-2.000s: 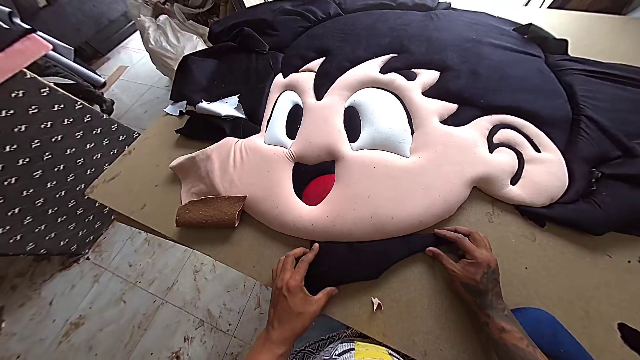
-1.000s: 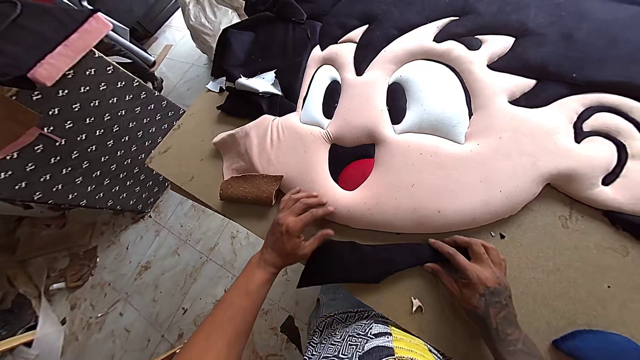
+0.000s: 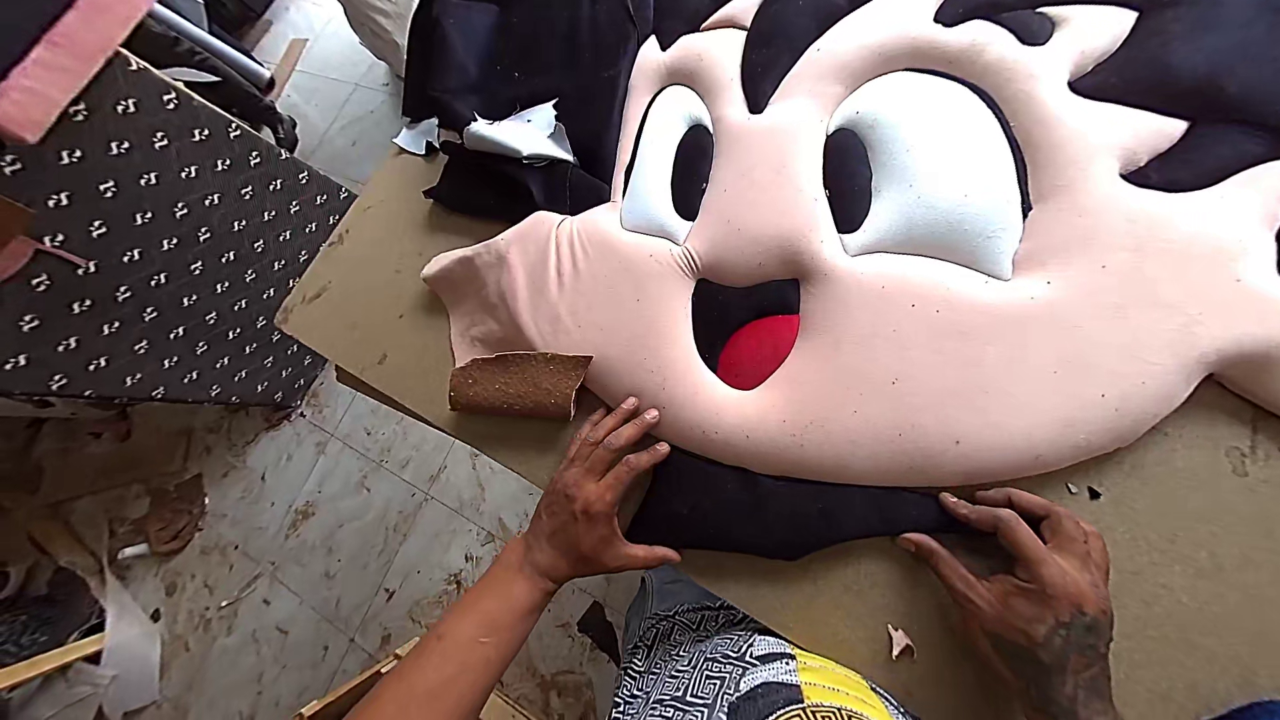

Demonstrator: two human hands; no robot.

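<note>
A large padded cartoon face (image 3: pixel 950 380) in pale pink fabric, with white-and-black eyes, an open mouth and black hair, lies on a brown board. Against its chin edge lies a flat black fabric piece (image 3: pixel 780 510). My left hand (image 3: pixel 595 490) rests at that piece's left end, fingertips on the chin edge, thumb and fingers spread. At the right end, my right hand (image 3: pixel 1030 570) has its fingers and thumb about the black tip; whether it pinches the fabric is unclear. A curled brown strip (image 3: pixel 518 385) lies beside the pink fabric flap at the left.
Black cloth (image 3: pixel 520 60) and white scraps (image 3: pixel 525 132) lie at the board's upper left. A patterned dark panel (image 3: pixel 150 250) stands left, over a littered tile floor (image 3: pixel 340 500). A small pale scrap (image 3: pixel 900 641) lies near my right hand. The brown board's edge (image 3: pixel 440 430) runs diagonally below the face.
The black piece has moved up from slightly below the chin to lie along its edge, with both hands moving with it. The view has moved nearer the face.
</note>
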